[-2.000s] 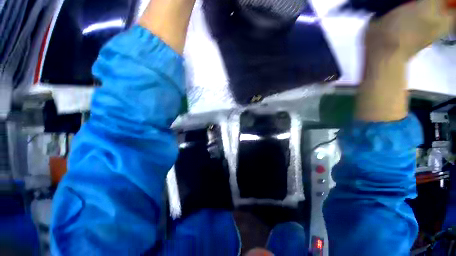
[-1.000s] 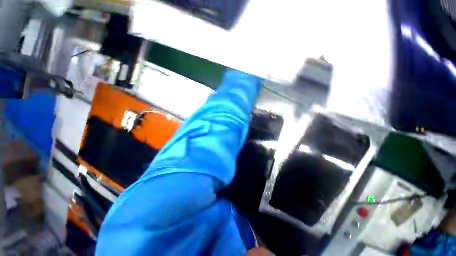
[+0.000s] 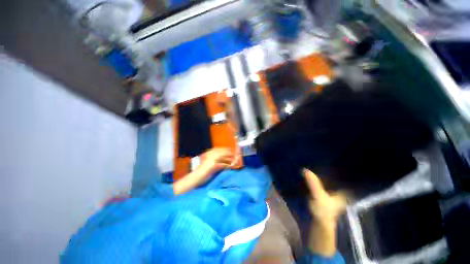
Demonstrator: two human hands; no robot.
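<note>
A large, dark, blurred panel (image 3: 355, 134) spans the centre right, tilted and close to the camera. My right hand (image 3: 324, 201) holds it at its lower edge, with the thumb on the near face and the other fingers hidden. My left hand (image 3: 216, 159) is at the near end of an orange fixture (image 3: 222, 135) that carries a black panel (image 3: 194, 128). Its fingers are bent and blurred, and I cannot tell whether they grip anything.
A second orange fixture (image 3: 318, 66) with a black panel stands beyond, partly behind the held panel. Dark rails (image 3: 252, 93) run between the fixtures. Another black panel in a pale frame (image 3: 402, 224) lies at lower right. A pale wall (image 3: 62, 154) fills the left side. A green surface (image 3: 397, 67) is at upper right.
The view has swung left from the white bench to the orange fixtures. A dark panel is now in my right hand. My left hand now shows at the near fixture.
</note>
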